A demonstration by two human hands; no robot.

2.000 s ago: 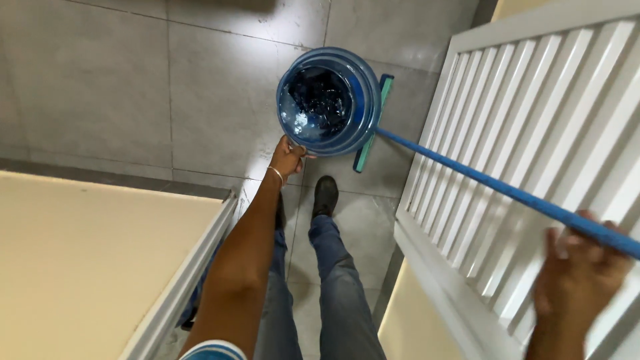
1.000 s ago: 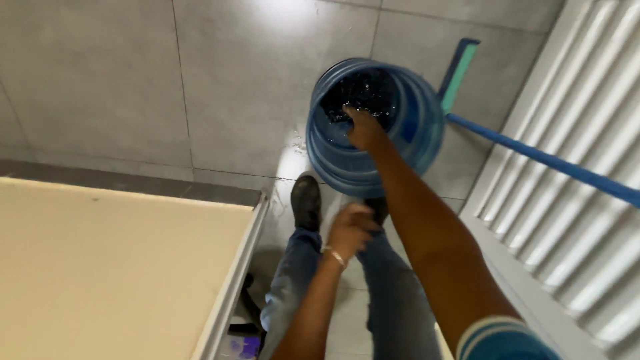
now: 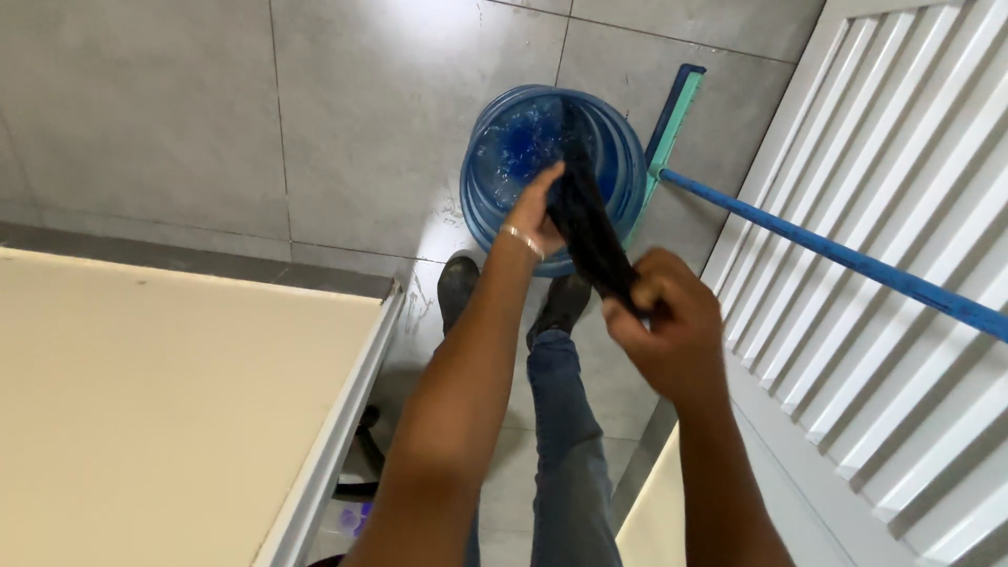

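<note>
A dark wet cloth (image 3: pixel 587 224) stretches from inside a blue plastic bucket (image 3: pixel 478 197) up toward me. My right hand (image 3: pixel 669 319) grips its near end, to the right of the bucket's near rim. Around the cloth's middle, over the bucket, is my left hand (image 3: pixel 543 209), its thumb along the cloth and its fingers mostly hidden behind it. Bluish water (image 3: pixel 520 146) shows in the bucket. Just right of the bucket lies a floor squeegee with a teal and dark blue head (image 3: pixel 677 118) and a blue handle (image 3: pixel 835 250).
The squeegee handle leans across a white louvered door (image 3: pixel 874 236) at the right. A cream panel or wall top (image 3: pixel 173 394) with a metal edge fills the lower left. My shoes (image 3: pixel 459 287) stand at the bucket's near side on grey floor tiles (image 3: pixel 378 134).
A second ago my right hand reached into the bucket; now it holds the dark cloth, partly raised. My left hand has moved up onto the cloth. Earlier, my right hand was by the squeegee handle.
</note>
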